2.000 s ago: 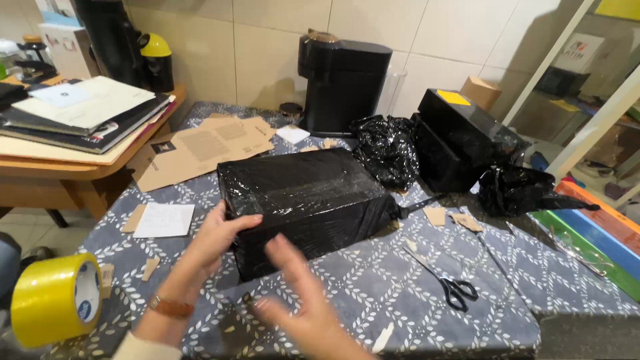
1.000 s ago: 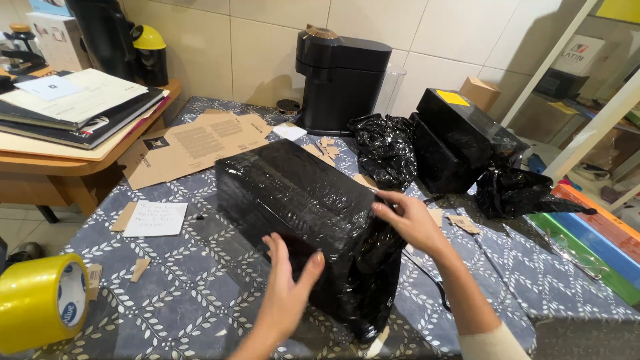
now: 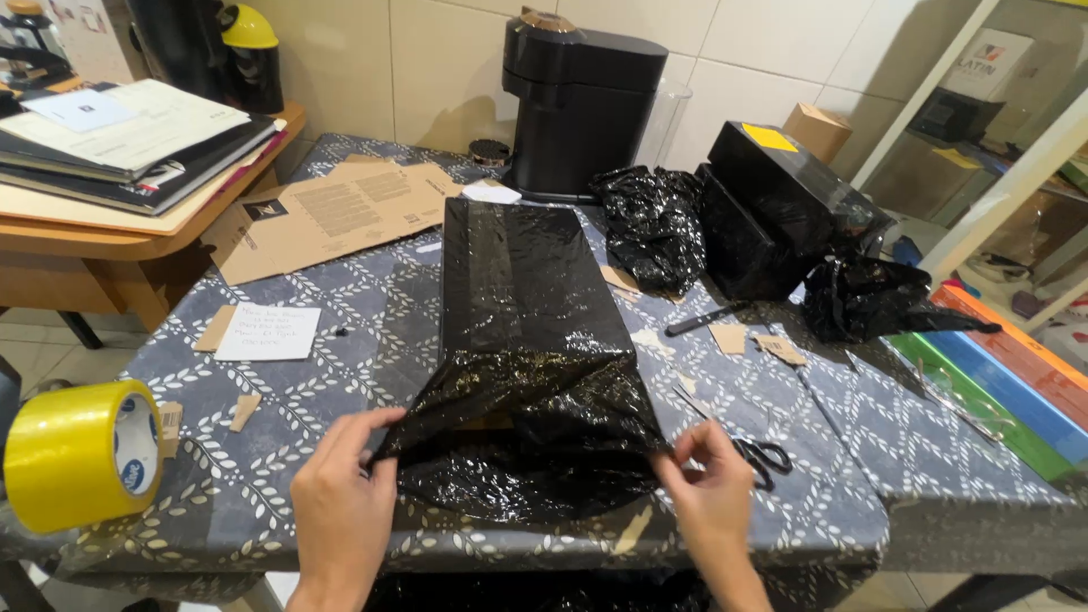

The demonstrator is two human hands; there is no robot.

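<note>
A box wrapped in black plastic (image 3: 535, 280) lies lengthwise on the patterned tablecloth, its loose open end facing me. My left hand (image 3: 348, 493) pinches the left edge of the plastic's mouth, and my right hand (image 3: 710, 493) pinches the right edge, so the mouth is spread between them. Inside it, a bit of brown shows dimly. Scissors with black handles (image 3: 761, 459) lie just beyond my right hand, partly hidden by it. A large roll of tape with a yellow look (image 3: 72, 455) stands at the table's left edge.
Flattened cardboard (image 3: 340, 212), a handwritten note (image 3: 268, 331) and a black coffee machine (image 3: 578, 102) are farther back. Right of them are crumpled black plastic (image 3: 654, 225), black-wrapped boxes (image 3: 782, 204) and a knife (image 3: 701, 319). Colored trays (image 3: 1011, 365) line the right side.
The wrapped box has been turned from lying crosswise to pointing toward me. Both hands have moved to its near end and now hold the plastic's mouth apart.
</note>
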